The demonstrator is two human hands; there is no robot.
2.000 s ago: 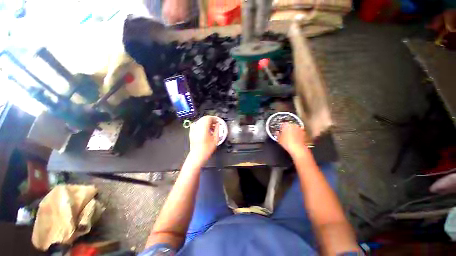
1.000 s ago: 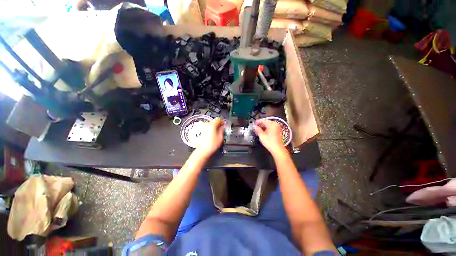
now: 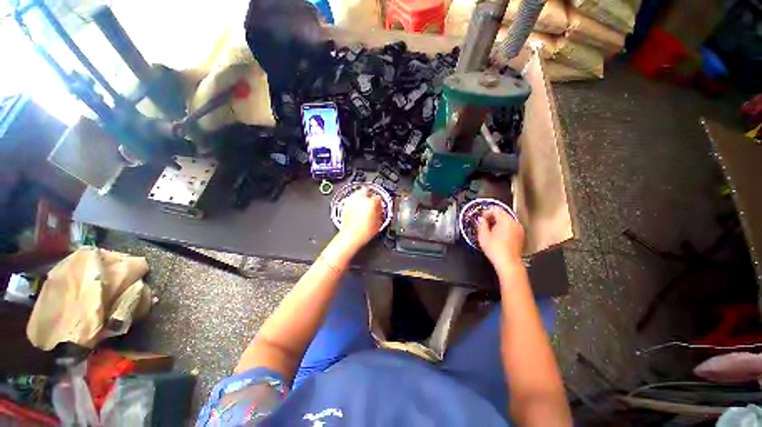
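My left hand [image 3: 362, 214] is over the left parts dish [image 3: 338, 218], its fingertips down among the pale contents. My right hand [image 3: 501, 236] is in the right parts dish [image 3: 469, 208], fingertips at the small dark and silvery pieces. Whether either hand grips a piece is too small to tell. The green arbor press [image 3: 447, 167] stands between the dishes, and its grey metal fixture [image 3: 427, 223] sits under the ram with no hand on it.
Black plastic parts [image 3: 384, 92] are piled behind the press, with a lit smartphone [image 3: 323, 142] before them. A board wall [image 3: 547, 167] stands at right. A second press with a drilled plate [image 3: 181, 182] is at left. An open sack [image 3: 449, 321] hangs between the knees.
Both hands have moved from the fixture outward into the dishes, left hand to the left dish, right hand to the right dish. The camera view has shifted and tilted.
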